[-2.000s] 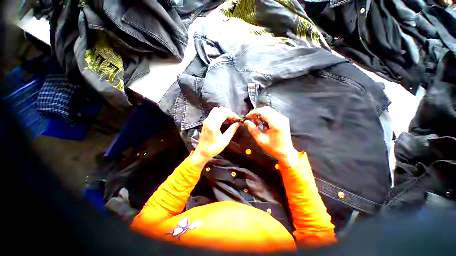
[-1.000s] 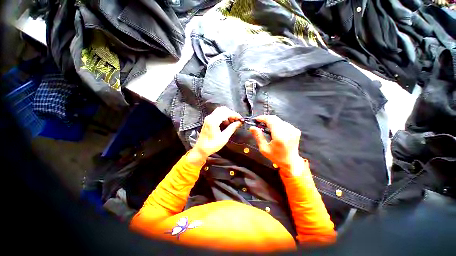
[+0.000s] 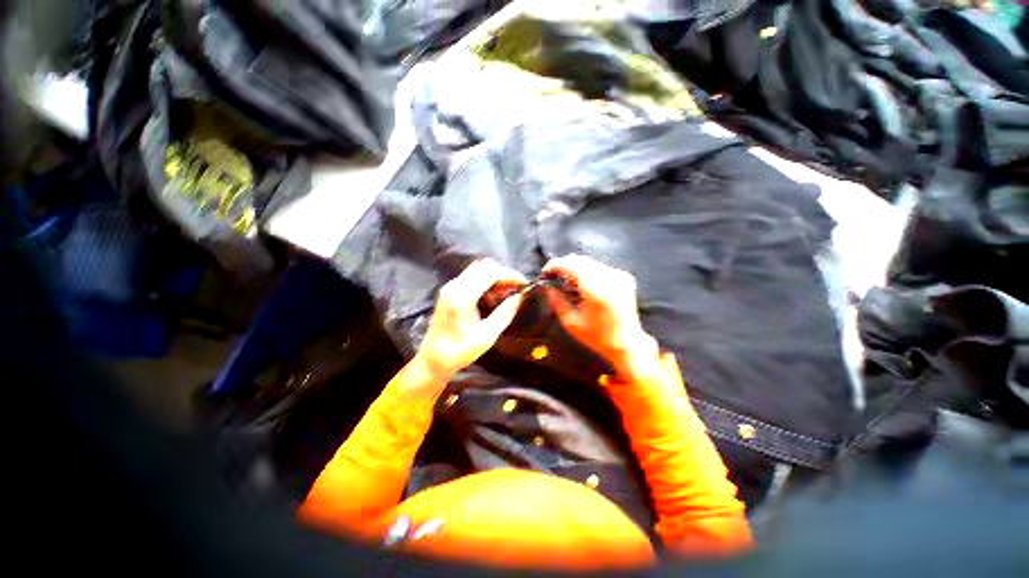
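Note:
A dark denim jacket point(image 3: 733, 271) with gold buttons lies in front of me, partly over my lap. My left hand point(image 3: 472, 316) pinches a bit of its dark cloth between thumb and fingers. My right hand point(image 3: 592, 305) pinches the same cloth just beside it. The fingertips of both hands nearly touch. The view is blurred, so I cannot tell which part of the jacket is pinched or whether a small tool is in the right hand.
The white table point(image 3: 327, 209) shows between garments. Dark garments point(image 3: 288, 73) lie at the back left, one with a yellow-green pattern point(image 3: 211, 186). More dark garments point(image 3: 959, 203) are heaped at the right. Blue cloth point(image 3: 276, 316) hangs at the left.
The view has shifted and blurred. My right hand has moved in closer to my left, and the dark tool tip seen between the fingers one second ago no longer shows clearly.

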